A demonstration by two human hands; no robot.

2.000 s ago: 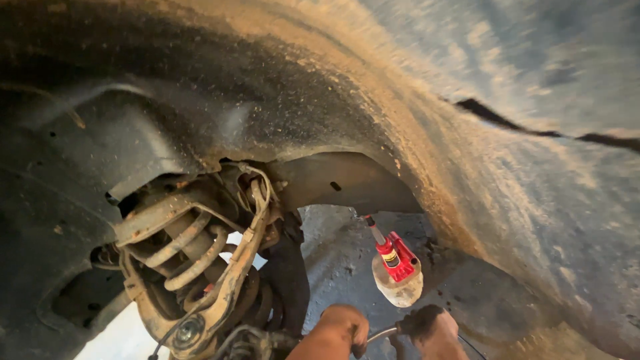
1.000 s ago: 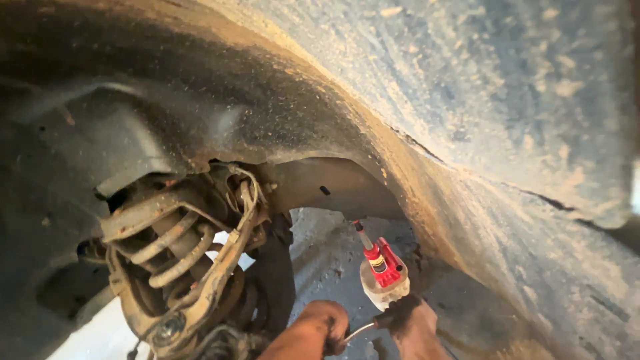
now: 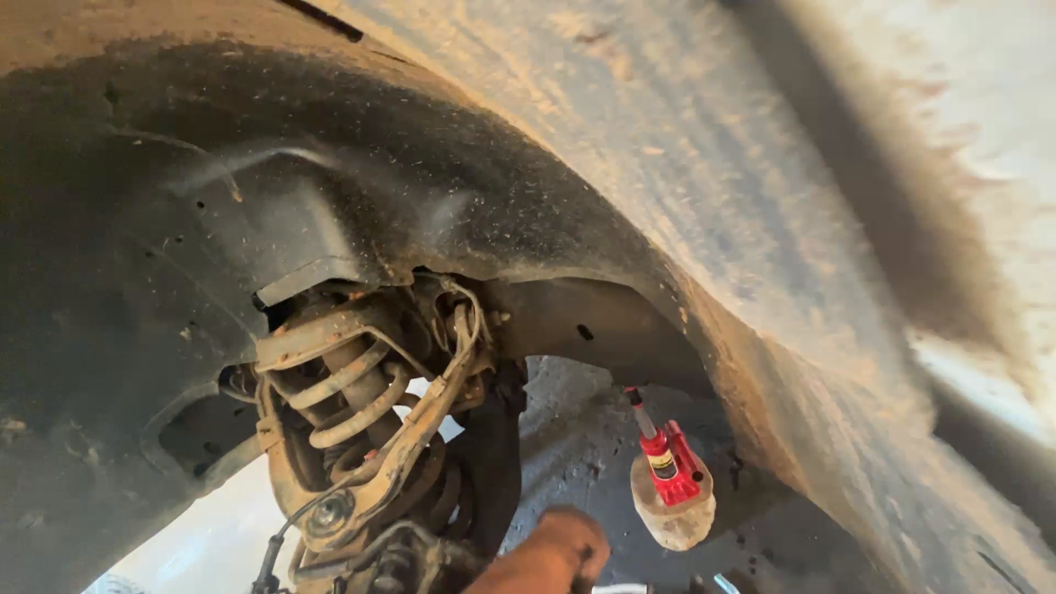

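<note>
My left hand [image 3: 565, 544] comes in from the bottom edge, fingers curled. Whether it grips anything is unclear. Just right of it, a pale, shiny piece [image 3: 620, 588] is cut off by the bottom edge. My right hand is out of view. Beyond the left hand, a red hydraulic bottle jack [image 3: 670, 474] stands on a rounded, stone-like block [image 3: 678, 524], its ram extended upward. Left of the hand is a rusty coil spring [image 3: 359, 396] around a shock absorber, framed by a dirty upper control arm [image 3: 417, 433].
A mud-stained wheel-arch liner [image 3: 495, 190] curves overhead, and dusty body panelling [image 3: 693, 173] fills the upper right. A dark frame rail [image 3: 598, 326] runs behind the suspension. The dark floor [image 3: 569, 445] shows below, with a small light-coloured object [image 3: 726, 584] at the bottom edge.
My right hand, seen near the jack in both earlier frames, has left the view. The thin hose or rod between my two hands no longer shows there.
</note>
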